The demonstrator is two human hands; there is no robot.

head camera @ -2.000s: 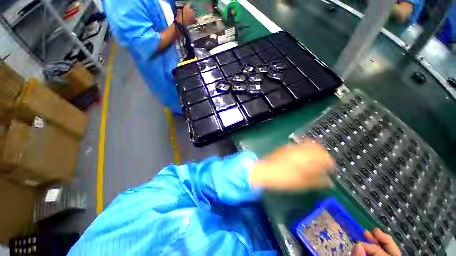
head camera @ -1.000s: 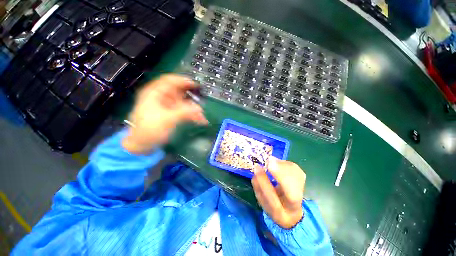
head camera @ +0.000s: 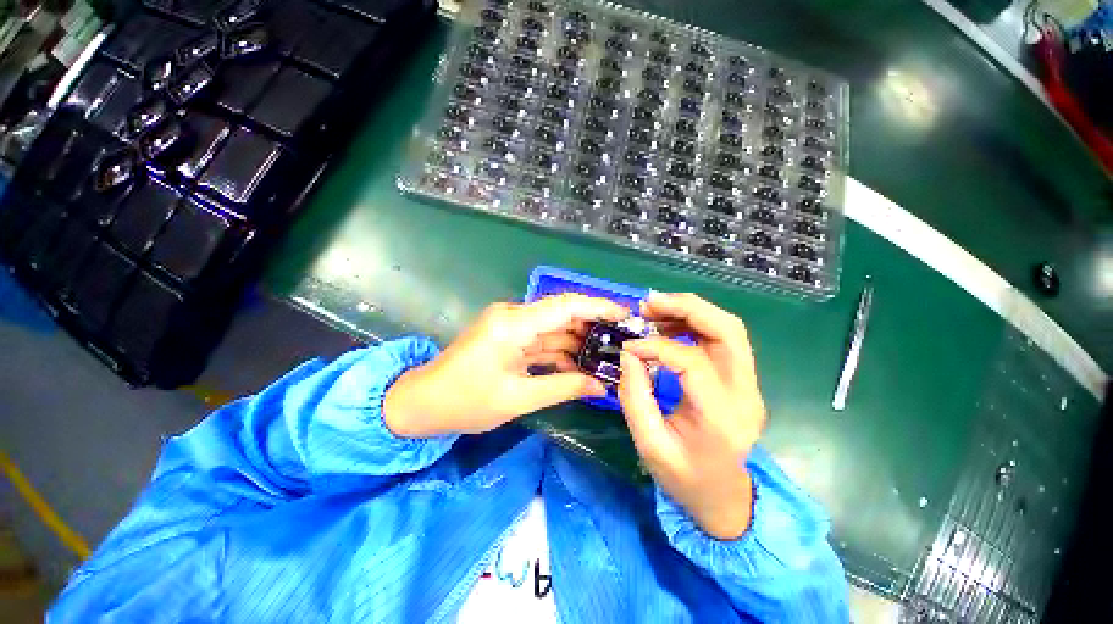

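A black squarish housing (head camera: pixel 602 350) is held over the blue parts bin (head camera: pixel 586 283). My left hand (head camera: pixel 494 372) grips the housing from the left between thumb and fingers. My right hand (head camera: pixel 696 396) is at its right side, with thumb and fingertips touching its face and edge. Whether a small part is pinched in the right fingertips cannot be told. The two hands hide most of the bin and its contents.
A clear blister tray (head camera: pixel 647 134) with rows of small dark parts lies behind the bin. A black blister tray (head camera: pixel 183 226) with several loose black units is at left. Metal tweezers (head camera: pixel 854 344) lie at right. A black unit (head camera: pixel 1046 278) is on the belt at far right.
My left hand has moved right from beside the black tray to above the bin, with the housing in it. My right hand has risen from the bin's contents and meets it at the housing.
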